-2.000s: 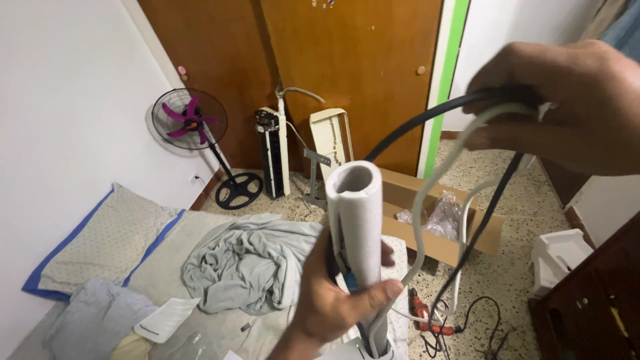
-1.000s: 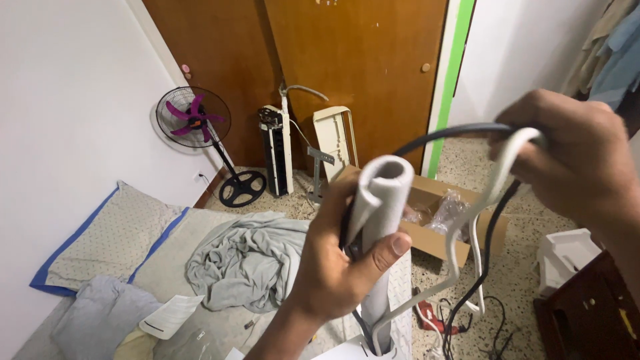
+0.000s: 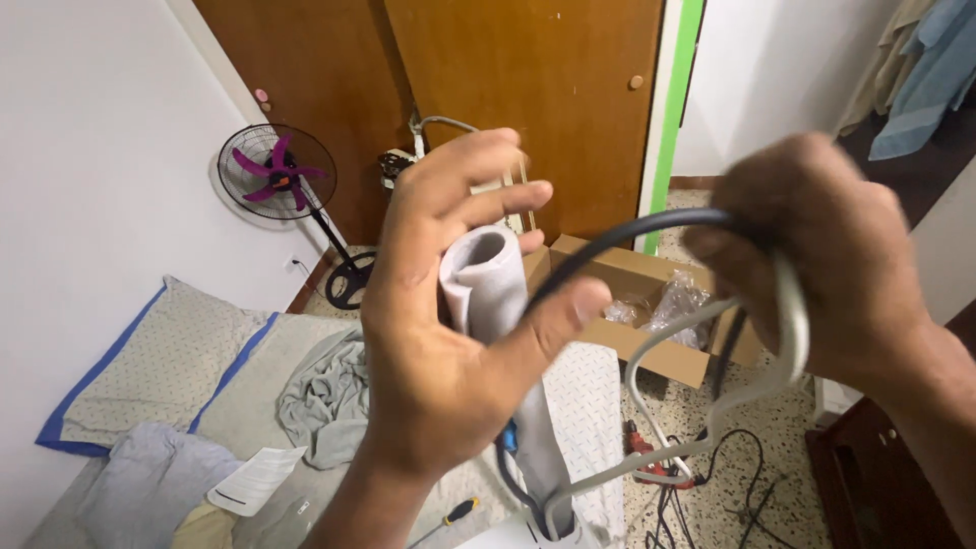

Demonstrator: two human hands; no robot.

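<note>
A grey foam insulation tube [image 3: 496, 297], slit along its side, stands upright in front of me. My left hand [image 3: 457, 328] is around it with the fingers spread and the thumb apart, its palm beside the tube. At the right, my right hand [image 3: 816, 259], somewhat blurred, is closed on a black cable [image 3: 648, 223] and a whitish cable [image 3: 791, 320]. The black cable arcs from the right hand to behind the left thumb. Both cables also run down to the foot of the tube, where a blue piece [image 3: 509, 436] shows beside it.
A bed with a crumpled grey sheet [image 3: 328, 404], papers [image 3: 255, 480] and a screwdriver [image 3: 461, 511] lies below. An open cardboard box [image 3: 671, 358], a red power tool [image 3: 648, 457] and loose cords are on the floor. A fan [image 3: 278, 171] stands by the wooden doors.
My left hand, earlier wrapped around the foam tube, has loosened and spread its fingers, and sits higher in view. The right hand keeps its hold on the cables.
</note>
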